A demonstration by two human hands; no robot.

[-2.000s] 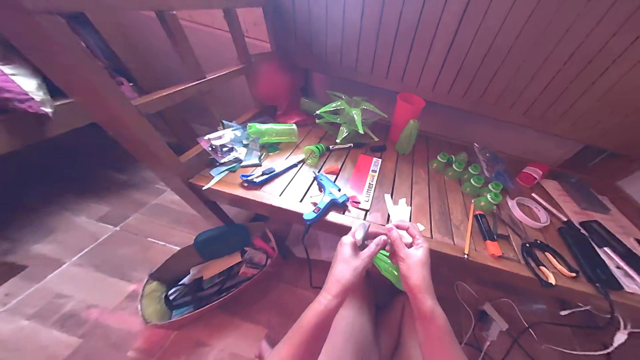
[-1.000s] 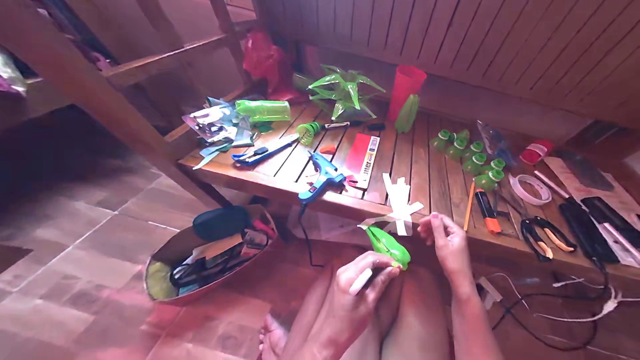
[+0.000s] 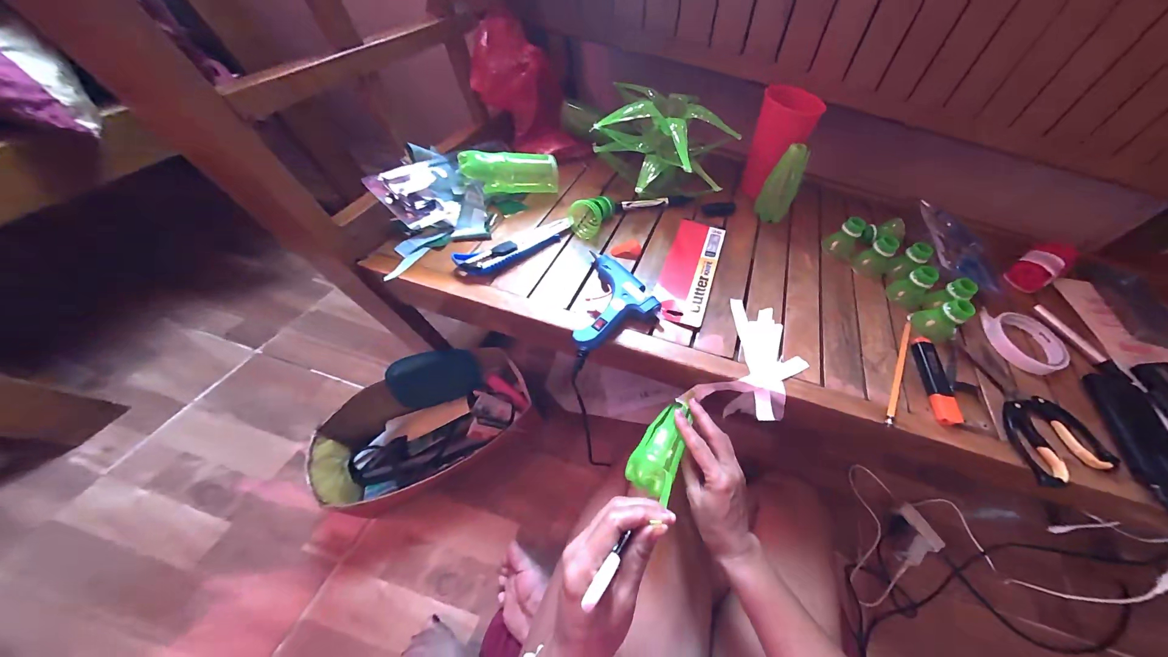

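Note:
My left hand (image 3: 604, 561) is closed around a white pen-like tool (image 3: 606, 580), its fingertips at the lower end of a cut green plastic bottle piece (image 3: 655, 456). Against the piece's right side and upper tip lie the fingers of my right hand (image 3: 716, 488). A pale strip runs from that tip toward white tape strips (image 3: 765, 356) stuck at the bench edge. On the slatted wooden bench (image 3: 826, 365) lie a blue hot glue gun (image 3: 619, 301), a red-and-white cutter packet (image 3: 693, 274) and a blue utility knife (image 3: 511, 254).
Green bottle necks (image 3: 912, 285), an orange-and-black marker (image 3: 936, 381), a tape roll (image 3: 1024, 343) and pliers (image 3: 1049, 438) lie at right. A spiky green plastic construction (image 3: 671, 137) and a red cup (image 3: 783, 137) stand behind. Left on the floor is a filled basket (image 3: 415, 497); cables (image 3: 958, 566) hang lower right.
My right hand, apart from the green piece one second ago, now touches it. The piece is more upright. Two seconds ago both hands were together near the bench edge.

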